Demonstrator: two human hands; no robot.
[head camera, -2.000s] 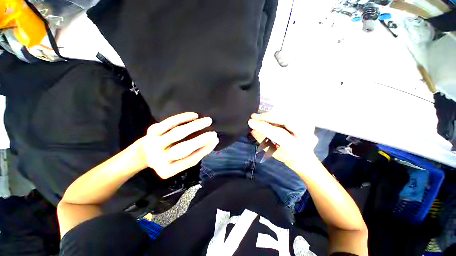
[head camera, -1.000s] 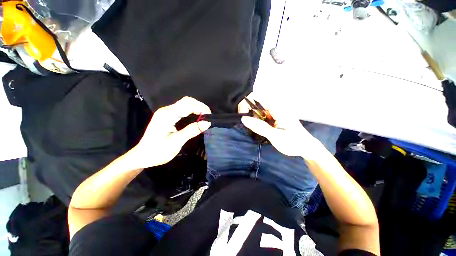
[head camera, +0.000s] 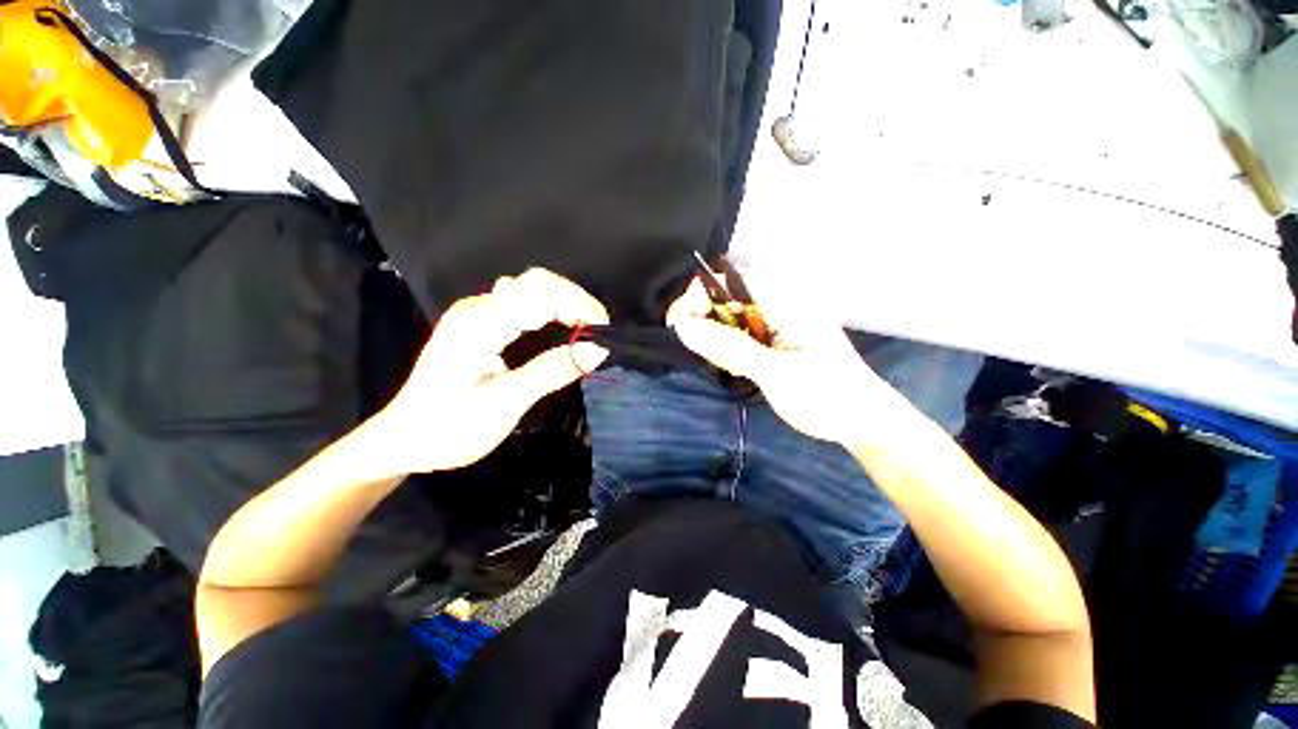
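Observation:
A black garment (head camera: 555, 157) hangs over the white table edge toward my lap. My left hand (head camera: 498, 356) pinches its folded lower edge between thumb and fingers. A short red thread (head camera: 577, 350) shows at my left fingertips. My right hand (head camera: 776, 349) pinches the same edge a little to the right. It also holds small thread snips (head camera: 733, 302) in the palm, with orange handles and the blades pointing up and away from me. The edge between my hands lies just above my jeans.
The white table (head camera: 911, 214) extends to the right, with a wooden-handled tool (head camera: 1253, 171) at its far side. Another black garment (head camera: 214, 342) lies at left. An orange item (head camera: 71, 86) and clear bags are at upper left. A blue basket (head camera: 1238, 556) stands at lower right.
Two seconds ago my hands were apart at the flat cloth's lower corners. Both now pinch the folded edge, with red thread showing. In the last second my right hand moved slightly left.

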